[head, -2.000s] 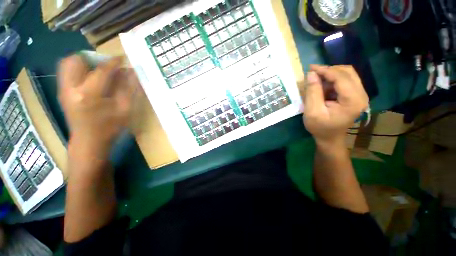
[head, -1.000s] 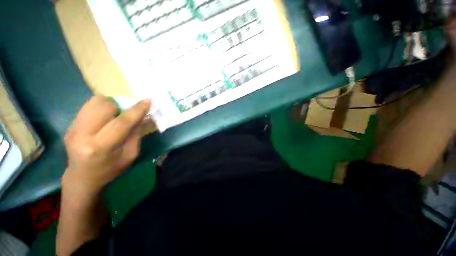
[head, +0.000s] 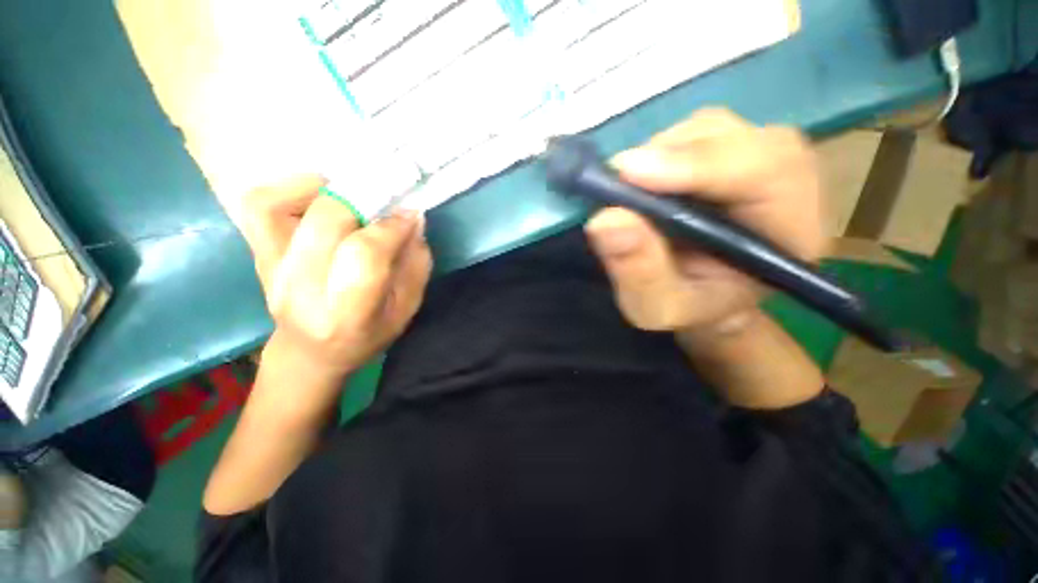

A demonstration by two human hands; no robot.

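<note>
My right hand (head: 728, 205) is shut around a black soldering iron (head: 728, 237), held over the bench's front edge. Its thick collar points left toward the panels; the metal tip is lost in glare. My left hand (head: 342, 256) is curled at the near left corner of the white backing sheet (head: 256, 125), with a green band at its fingers. Thin solder wire (head: 154, 236) runs from the left toward this fist; its grip on the wire is hidden. Green-edged PCB panels (head: 455, 68) lie on the sheet, washed out.
A cardboard carrier (head: 165, 68) shows under the sheet. Another carrier with panels (head: 23, 308) lies at the far left on the green mat (head: 57, 57). A black slab (head: 928, 21) with a white cable is at the upper right. Cardboard boxes (head: 911, 393) stand below right.
My right hand has come back from the far right with the soldering iron. My left hand has moved right along the sheet's near corner. The view has shifted.
</note>
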